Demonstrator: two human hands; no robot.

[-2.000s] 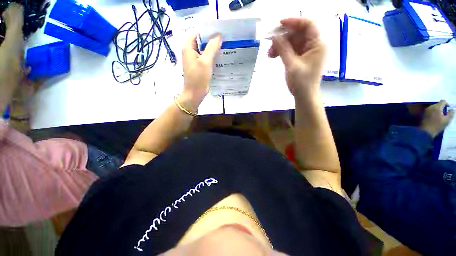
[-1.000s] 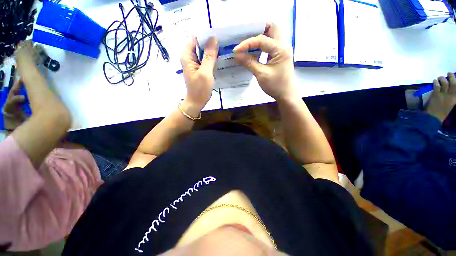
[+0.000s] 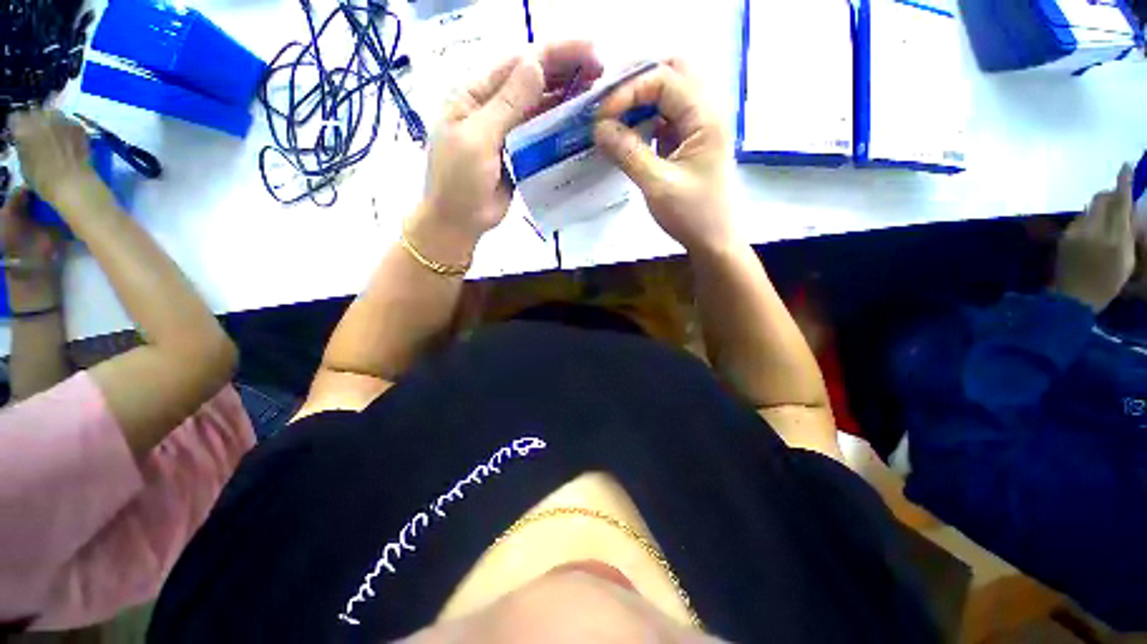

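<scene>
A flat white-and-blue retail box (image 3: 572,176) is held tilted above the table between my two hands. Its printed white face and a blue strip along the upper edge show. My left hand (image 3: 484,138) holds the box at its left end, with the fingers partly hidden behind it. My right hand (image 3: 667,151) pinches the blue upper edge near the right end with thumb and fingertips. The far side of the box is hidden.
Finished boxes (image 3: 799,82) lie right of my hands on the white table (image 3: 377,239). Tangled black cables (image 3: 330,107) lie left. Blue pieces (image 3: 170,63) are upper left. More boxes (image 3: 1057,32) are upper right. A person's forearm (image 3: 138,252) is at left, another's hand (image 3: 1094,245) at right.
The box has turned from nearly level to tilted, right end up. My left hand has shifted slightly left and its fingers have moved. The left person's arm has come further in.
</scene>
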